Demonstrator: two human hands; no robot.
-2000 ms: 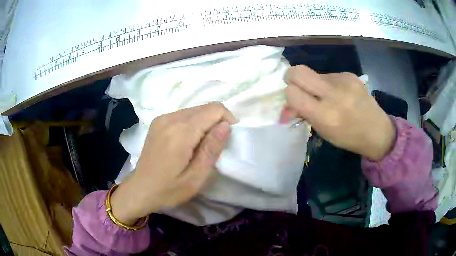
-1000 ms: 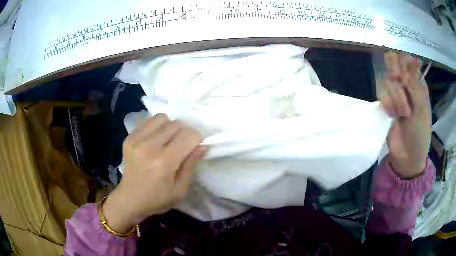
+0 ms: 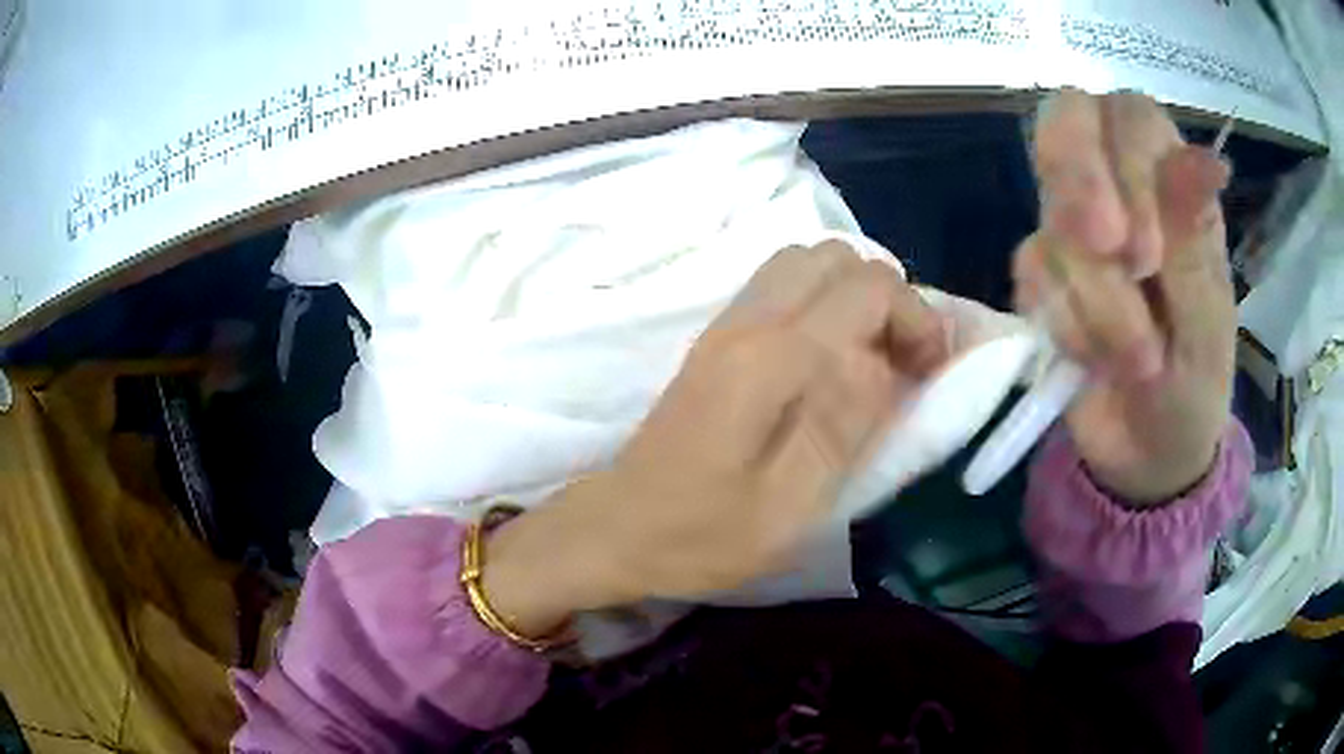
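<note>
The white fabric garment piece (image 3: pixel 546 309) lies on my lap, below the table edge. My left hand (image 3: pixel 781 413) reaches across it, its fingers closed on part of the white cloth. A narrow white section (image 3: pixel 943 413) runs from my left hand to my right hand. My right hand (image 3: pixel 1128 280) is raised at the right, somewhat blurred, with its lower fingers curled on the cloth end. A white slim stick-like item (image 3: pixel 1024 430) sticks out below its fingers. A thin pale tip shows above its fingertips; I cannot tell what it is.
The white table (image 3: pixel 442 89) with printed ruler markings curves across the top, its edge just above the cloth. Brown cardboard or wrapping (image 3: pixel 89 575) stands at the left. White cloth (image 3: pixel 1282 530) hangs at the right edge.
My left hand has moved right across the garment towards my right hand. The cloth stretched wide between the hands is now a short narrow section. The slim white item now shows below my right fingers.
</note>
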